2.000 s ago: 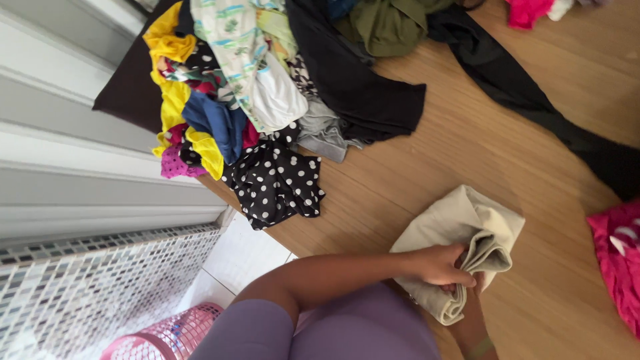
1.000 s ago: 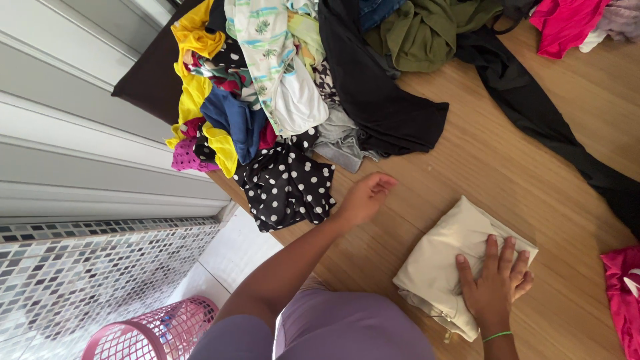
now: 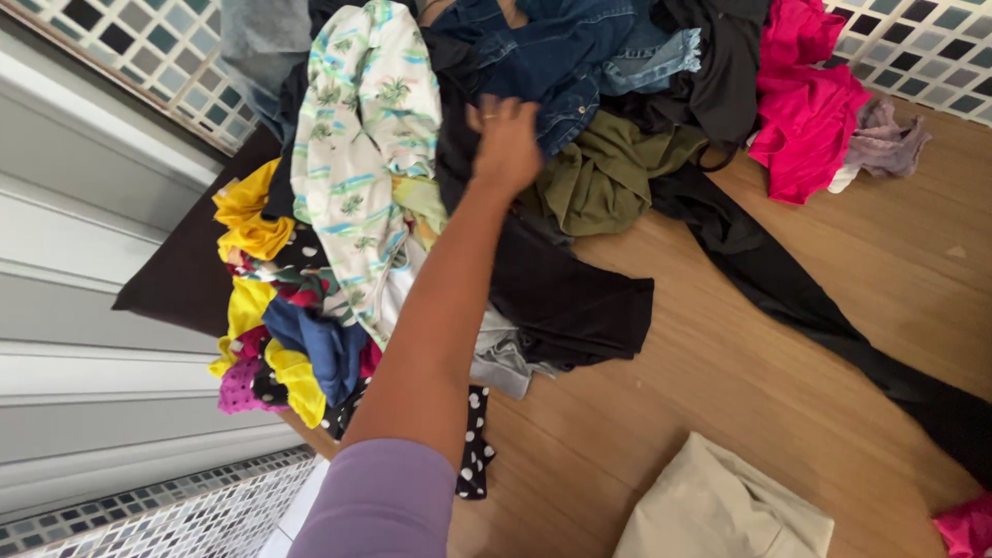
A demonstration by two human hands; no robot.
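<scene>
My left hand (image 3: 508, 147), blurred, reaches over the pile of clothes, at the edge of a dark blue denim garment (image 3: 562, 58) and a black garment (image 3: 570, 291). Its fingers look spread; whether they touch the cloth is unclear. To its right lies an olive green garment (image 3: 608, 182), and to its left a white garment with a palm-tree print (image 3: 368, 147). A folded beige cloth garment (image 3: 721, 504) rests on the wooden surface at the bottom. My right hand is out of view.
Yellow (image 3: 252, 209), blue (image 3: 322, 345) and polka-dot (image 3: 474, 442) clothes hang at the pile's left side. A long black garment (image 3: 775, 271) stretches across the right. Bright pink cloth (image 3: 806, 108) lies at the upper right, near a mosaic-tiled wall (image 3: 922, 50).
My left hand has moved up and forward over the clothes pile. My right hand, flat on the folded beige garment one second ago, has left the view. The view has shifted toward the pile.
</scene>
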